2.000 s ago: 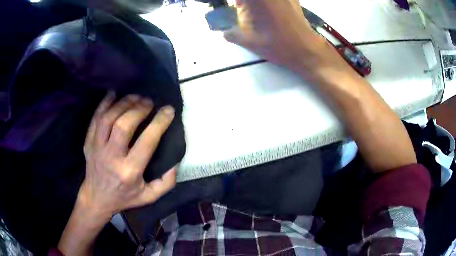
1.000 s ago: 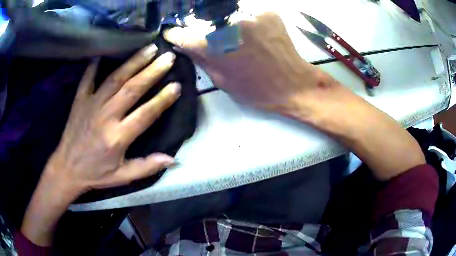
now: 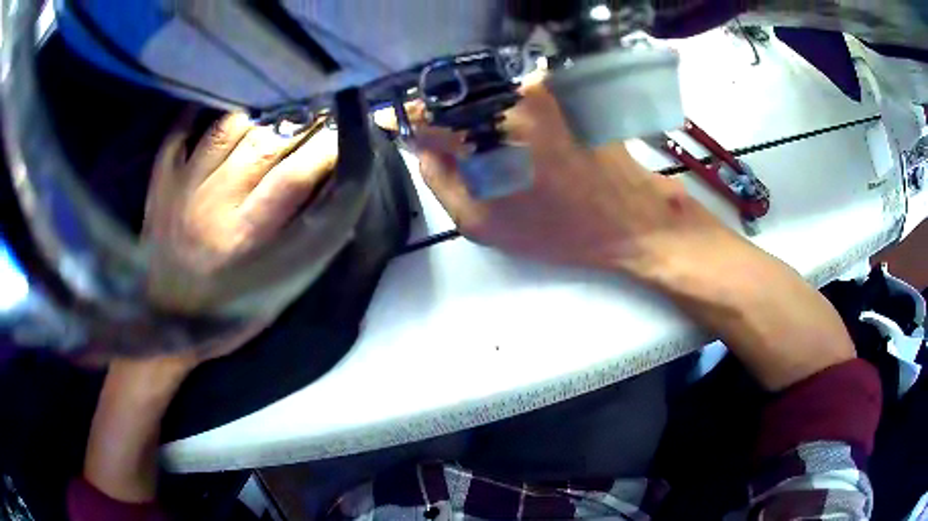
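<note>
The black garment piece (image 3: 295,351) lies on the left side of the white table, under my left hand (image 3: 239,204). My left hand lies flat on it, partly covered by a blurred curved bar. My right hand (image 3: 549,193) is beside the cloth's right edge, its fingertips hidden behind the machine's dark ringed knob assembly (image 3: 478,117). The white and blue sewing machine head (image 3: 254,51) looms blurred across the top left. The needle area is hidden, and I cannot tell whether my right fingers grip the cloth.
Red-handled thread snips (image 3: 717,168) lie on the table right of my right hand. A purple fabric scrap (image 3: 822,59) is at the upper right. A ruler strip runs along the table's front edge (image 3: 488,405). Black pieces with white edges (image 3: 890,315) are at the far right.
My left hand has moved forward with the cloth toward the machine. My right hand has come down from the upper middle to beside the cloth. The machine head now covers more of the view.
</note>
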